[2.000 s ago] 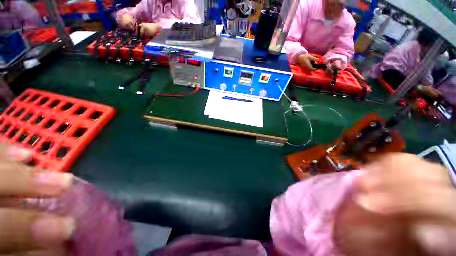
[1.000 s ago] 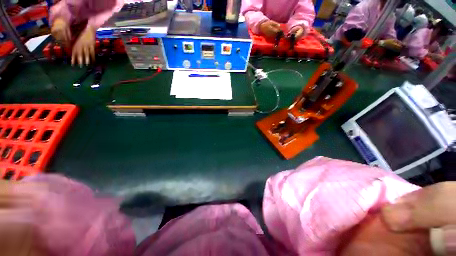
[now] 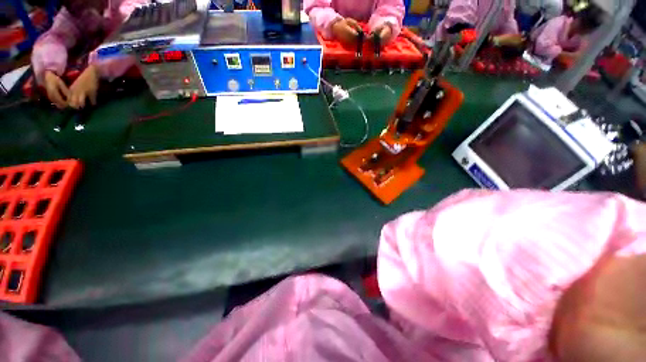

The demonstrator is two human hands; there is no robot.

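My right hand (image 3: pixel 602 311) shows only in part, as the wrist and back of the hand at the lower right edge. Its fingers are cut off, so I cannot tell what they do. My left hand is out of the picture; only a pink sleeve shows at the lower left corner. The orange-red compartment tray (image 3: pixel 44 212) lies at the left, cut off by the edge, with dark watch units (image 3: pixel 15 280) in its pockets. The orange toggle-clamp fixture (image 3: pixel 404 164) stands right of centre on the green mat, untouched.
A blue control box (image 3: pixel 244 71) and a grey power supply (image 3: pixel 167 79) stand behind white paper (image 3: pixel 259 119) with a blue pen (image 3: pixel 261 100) on a green base board (image 3: pixel 170 141). A display device (image 3: pixel 528 145) is at the right. Several workers in pink sit across the bench.
The view has swung to the right, so the tray, box and fixture sit further left. My left hand has gone out of the picture, and my right hand shows less of its fingers.
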